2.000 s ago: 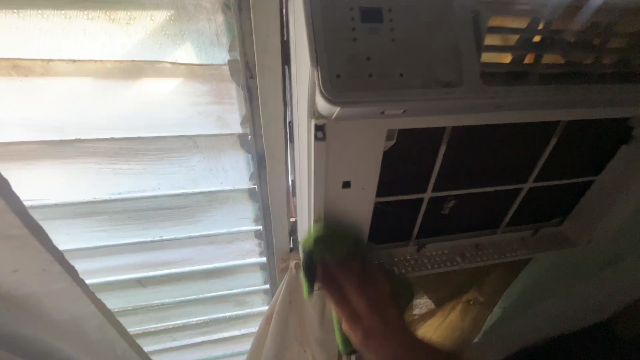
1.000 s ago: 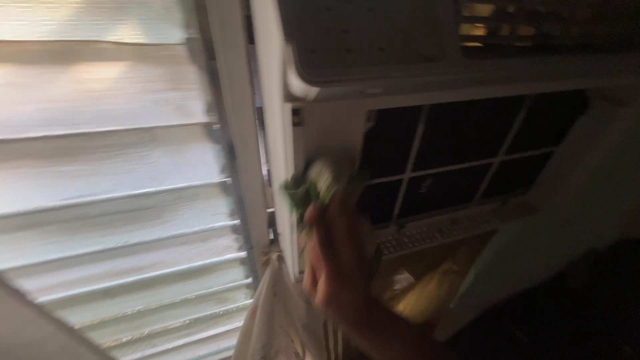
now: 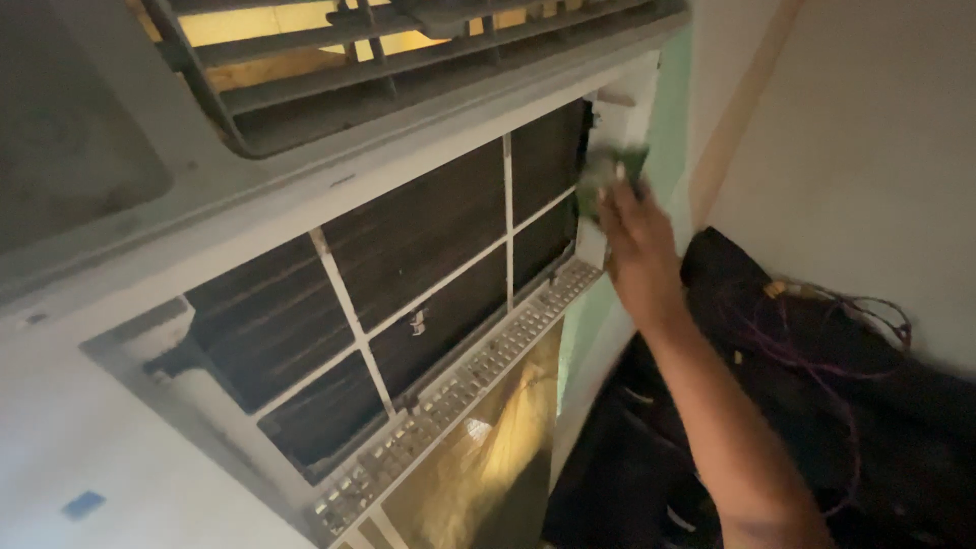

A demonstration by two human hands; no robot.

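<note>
A window air conditioner's white front frame fills the left and middle of the head view, its dark coil showing behind a white grid. Reaching up from the lower right, my right hand is shut on a green cloth, which is blurred. The cloth is against the right side of the frame, beside the coil's right end. A perforated white strip runs below the coil. My left hand is not in view.
Above the coil is the louvred air outlet. Yellowish crumpled material lies behind a panel below. At the right, thin cables lie on dark fabric beside a pale wall.
My right hand and the green cloth have moved from the left side of the air conditioner's frame to its right side. The view has shifted right and closer, and the slatted window is out of view.
</note>
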